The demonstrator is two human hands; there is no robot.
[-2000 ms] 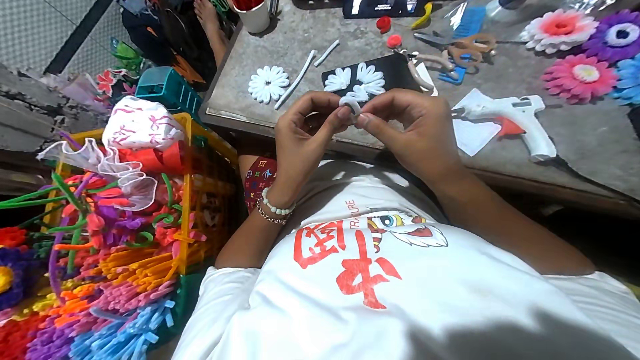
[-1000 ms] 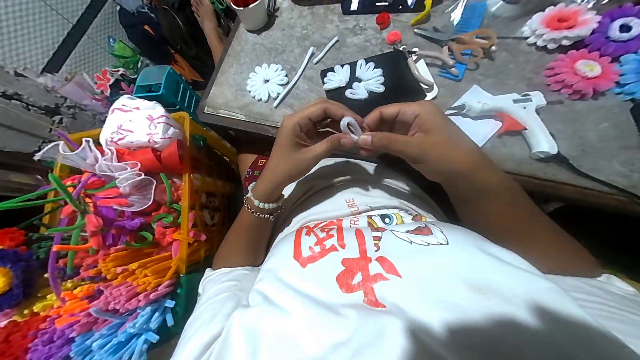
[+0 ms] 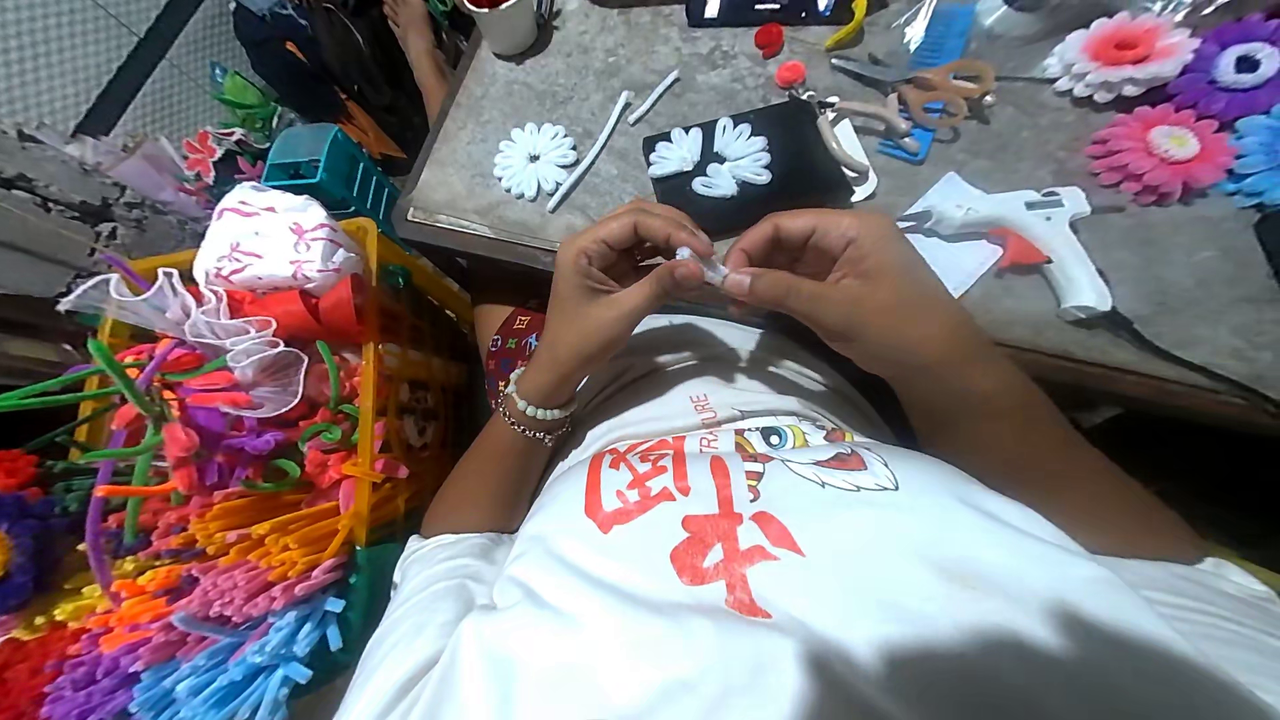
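Observation:
My left hand (image 3: 630,275) and my right hand (image 3: 815,280) meet at the table's near edge, each pinching one end of a small white pipe cleaner piece (image 3: 703,266). Fingertips partly hide it. Just beyond, white looped petal pieces (image 3: 741,157) lie on a black pad (image 3: 800,180). A white pipe cleaner flower (image 3: 535,161) rests farther left, beside two white pipe cleaner lengths (image 3: 590,152). To the right of my right hand, a white glue gun (image 3: 1050,235) lies partly over a white sheet (image 3: 950,255).
Scissors (image 3: 945,88), pliers (image 3: 850,135) and finished fluffy flowers (image 3: 1160,150) occupy the table's far right. Left of me stands a yellow plastic crate (image 3: 368,400), with bundles of coloured pipe cleaners (image 3: 240,620) around it. Another person's arm (image 3: 418,55) shows beyond the table's left corner.
Between my fingers the white piece, a visible open loop a second ago, now appears narrow. Two seconds ago, the black pad showed fewer white petal pieces, with my hands covering its lower part.

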